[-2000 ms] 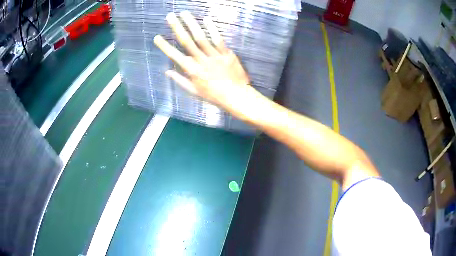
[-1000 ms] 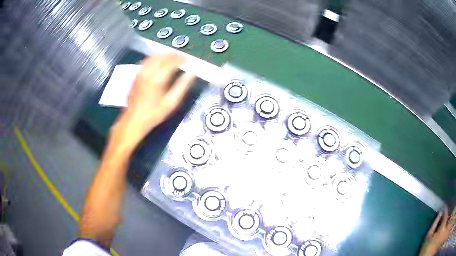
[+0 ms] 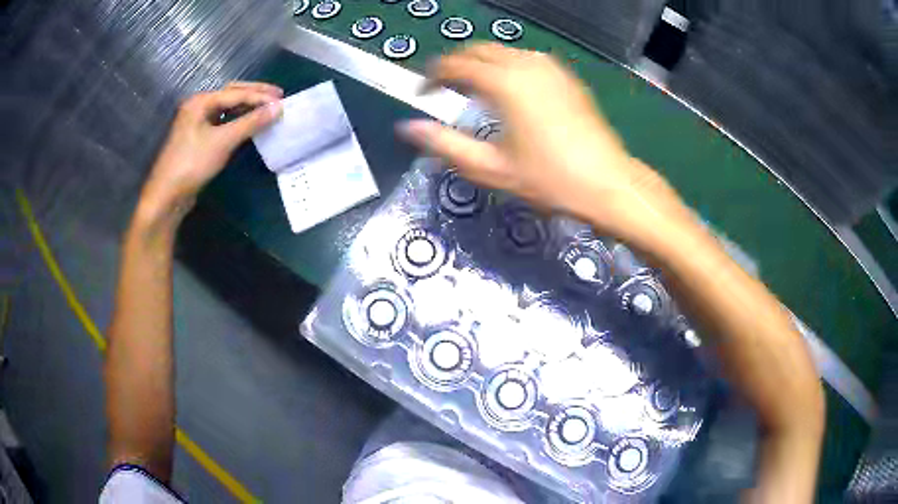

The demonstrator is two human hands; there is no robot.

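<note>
My left hand (image 3: 222, 128) pinches the upper left corner of a white paper sheet (image 3: 325, 172), which is creased across and has small print on its lower half. The sheet is at the left part of the green worktop. My right hand (image 3: 537, 123) is over the upper left part of the clear blister tray (image 3: 473, 315), thumb and fingers apart, with nothing seen in it. Round parts (image 3: 446, 355) sit in pockets along the tray's near edge and left side. My right hand and forearm hide part of the far row.
The green conveyor belt (image 3: 689, 148) carries loose round parts (image 3: 399, 45) beyond the side rail (image 3: 354, 65). Tall stacks of blister trays (image 3: 177, 49) stand at the upper left and upper right (image 3: 807, 89). A yellow line (image 3: 74, 300) marks the grey floor at left.
The view has turned from the stack and aisle to the tray. Since one second ago, my left hand has taken hold of the sheet's corner, and my right hand has come in from the lower right over the tray.
</note>
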